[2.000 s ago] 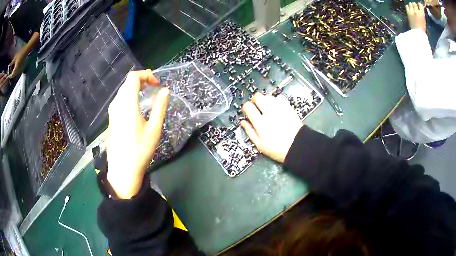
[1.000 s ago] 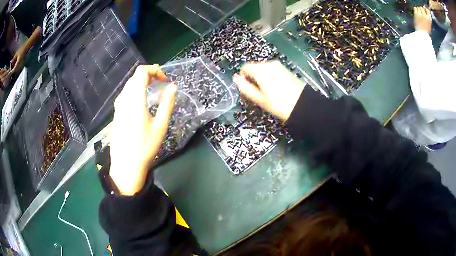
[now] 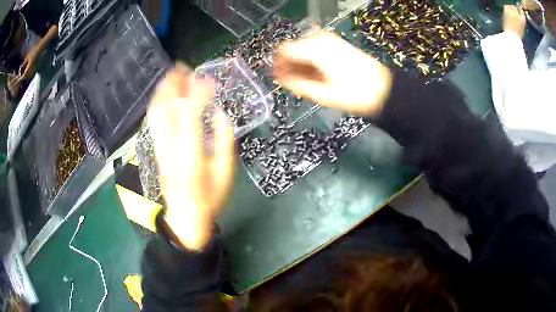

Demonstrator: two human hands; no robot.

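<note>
A clear plastic bag point(image 3: 249, 100) with small dark parts inside lies left of centre, partly hidden behind my left hand. My left hand point(image 3: 194, 140) is blurred and over the bag; whether it grips the bag is unclear. My right hand point(image 3: 332, 70) is blurred, raised above the heap of small sleeves point(image 3: 259, 41), with its fingers curled; I cannot tell if it holds anything. A shallow parts tray point(image 3: 268, 193) in front of me holds many dark and silver sleeves point(image 3: 292, 155).
Brass-and-black parts point(image 3: 414, 33) fill a tray at the upper right. Black plastic trays point(image 3: 119, 79) lean at the left. Hazard tape point(image 3: 139, 207) and a white cord point(image 3: 88, 256) are at the lower left. Another person's white sleeve point(image 3: 518, 91) is at the right edge.
My right hand has moved up and away from the tray. Sleeves now spread over the tray's formerly bare parts. My left hand has shifted slightly right, uncovering hazard tape.
</note>
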